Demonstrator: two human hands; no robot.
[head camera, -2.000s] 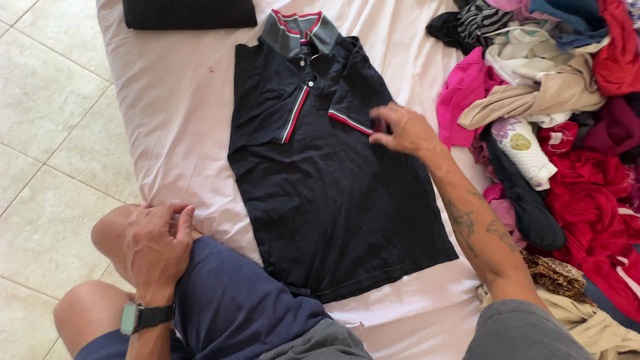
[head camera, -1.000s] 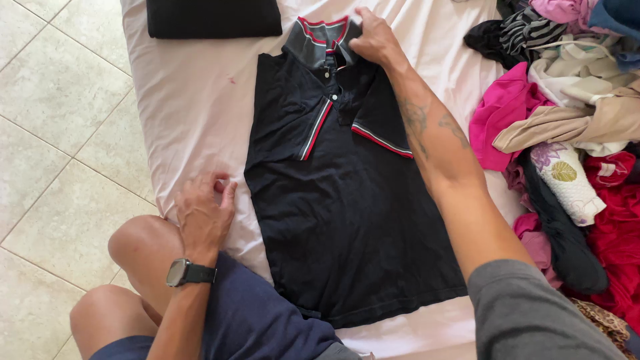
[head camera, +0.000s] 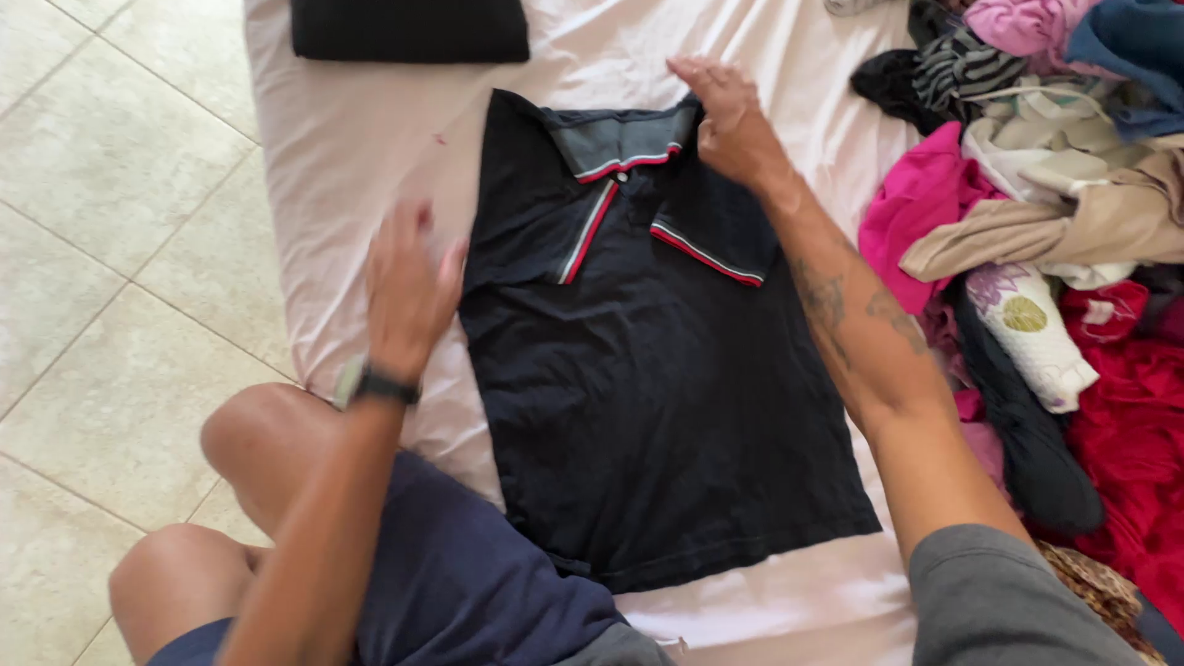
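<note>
A black short-sleeved polo shirt (head camera: 657, 398) lies flat on a pale pink bed sheet (head camera: 370, 139). Its sleeves are folded inward over the front, and their cuffs carry red and white stripes. The grey collar (head camera: 620, 143) with red and white trim lies folded down over the button. My right hand (head camera: 731, 120) is at the shirt's upper right shoulder, beside the collar, fingers extended; whether it pinches any cloth cannot be seen. Blurred, my left hand (head camera: 412, 277) hovers just left of the shirt, fingers apart and holding nothing, with a watch (head camera: 377, 384) on that wrist.
A folded black garment (head camera: 412, 32) lies at the top of the bed. Along the right side is a heap of mixed clothes, with a bright pink cloth (head camera: 916, 222), a beige cloth (head camera: 1045, 231) and a red garment (head camera: 1128, 444). My knees and the tiled floor (head camera: 129, 259) are at the left.
The collar stood spread upward a second ago and now lies folded down. My right hand moved from the sleeve cuff up to the collar, then to the shoulder. My left hand has risen off my knee area.
</note>
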